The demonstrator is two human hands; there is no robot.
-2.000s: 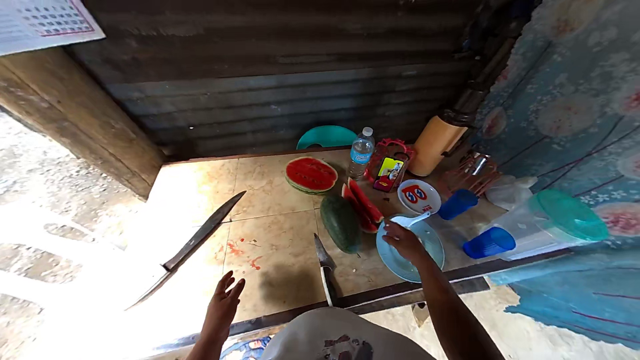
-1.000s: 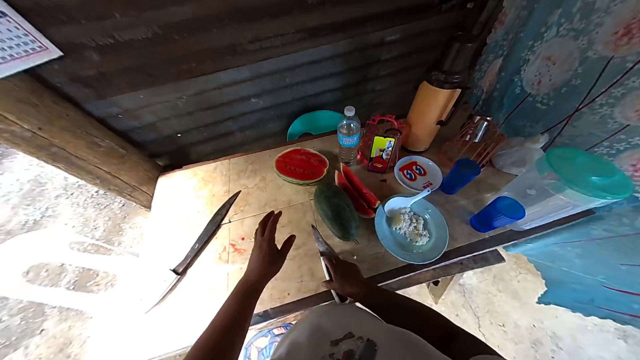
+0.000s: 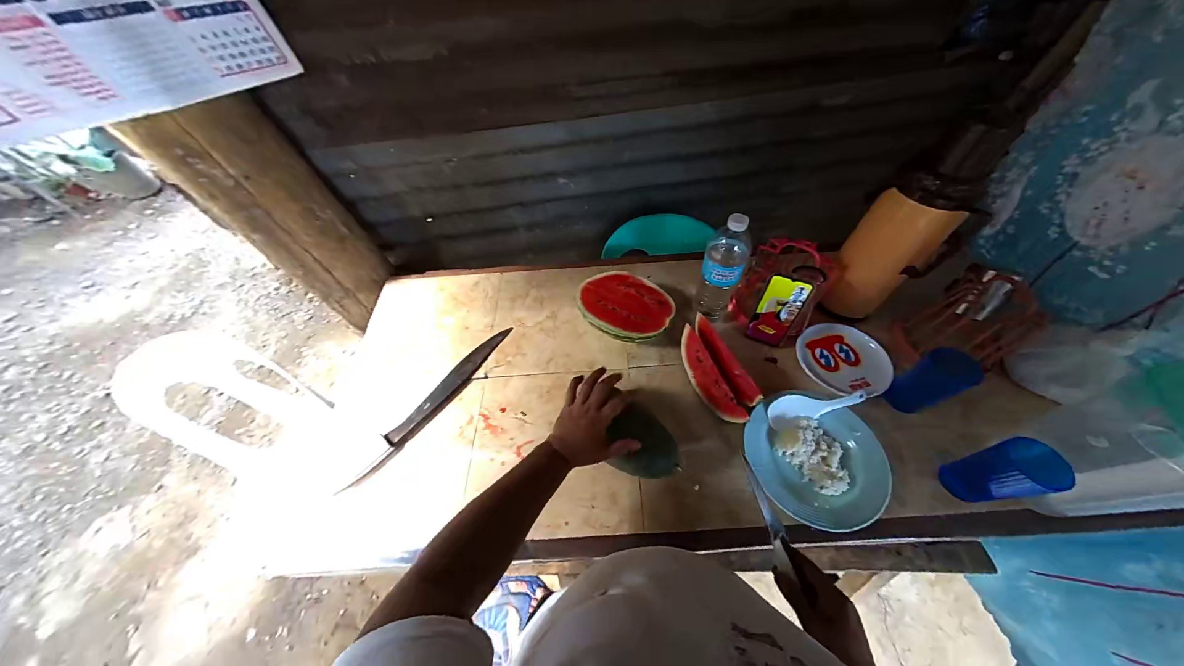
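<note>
My left hand rests with spread fingers on a dark green piece of watermelon, rind up on the tiled table. A knife is in my right hand at the table's front edge, its blade beside the plate of rice. Behind lies a watermelon half with its red flesh up. Two red watermelon wedges lean together to the right of the green piece. On the left, a long-bladed knife lies near red juice marks.
A blue plate holds rice and a white spoon. Around it stand a small white dish, blue cups, a water bottle, a red basket and an orange flask. A corrugated wall runs behind the table.
My right hand has lifted the knife from the table and moved right with it. My left hand has come down on the green watermelon piece, which now lies further left, away from the wedges.
</note>
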